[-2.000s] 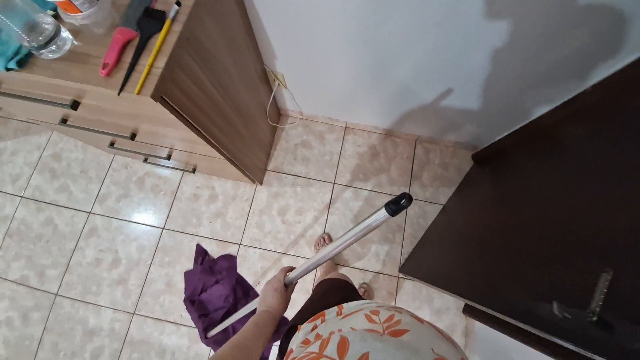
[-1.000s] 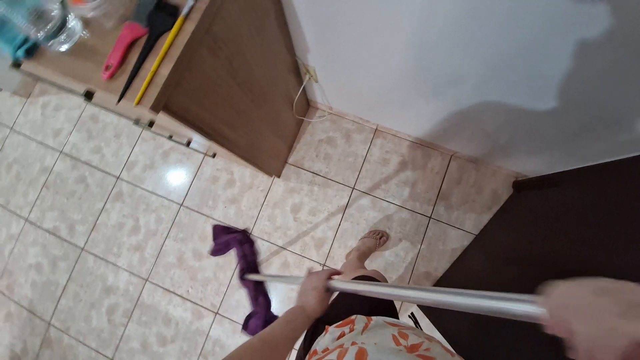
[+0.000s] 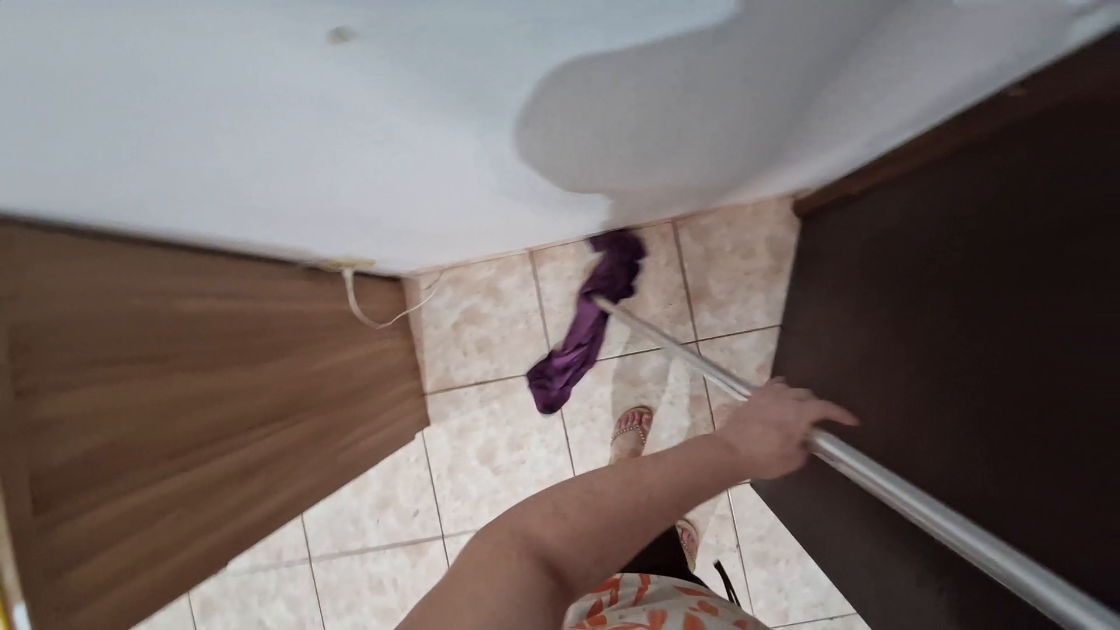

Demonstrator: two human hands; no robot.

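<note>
A long metal pole (image 3: 927, 503) runs from the lower right corner down to a purple cloth (image 3: 582, 337), which lies bunched over its far end on the floor tiles, one end of the cloth close to the wall. My left hand (image 3: 774, 429) is wrapped around the middle of the pole, its index finger stretched out. The head of the tool under the cloth is hidden. My right hand is outside the view, as is the near end of the pole.
A wooden cabinet side (image 3: 219, 394) stands at the left, with a white cord (image 3: 363, 315) hanging by the wall (image 3: 350, 149). A dark brown panel (image 3: 945, 306) bounds the right. My sandalled feet (image 3: 634, 424) are on the tiled floor (image 3: 499, 455) below the cloth.
The purple cloth on the pole's end has moved across the floor to beside the wall, between cabinet and dark panel. My right hand, on the pole one second ago, has left the view. The view has shifted toward the wall.
</note>
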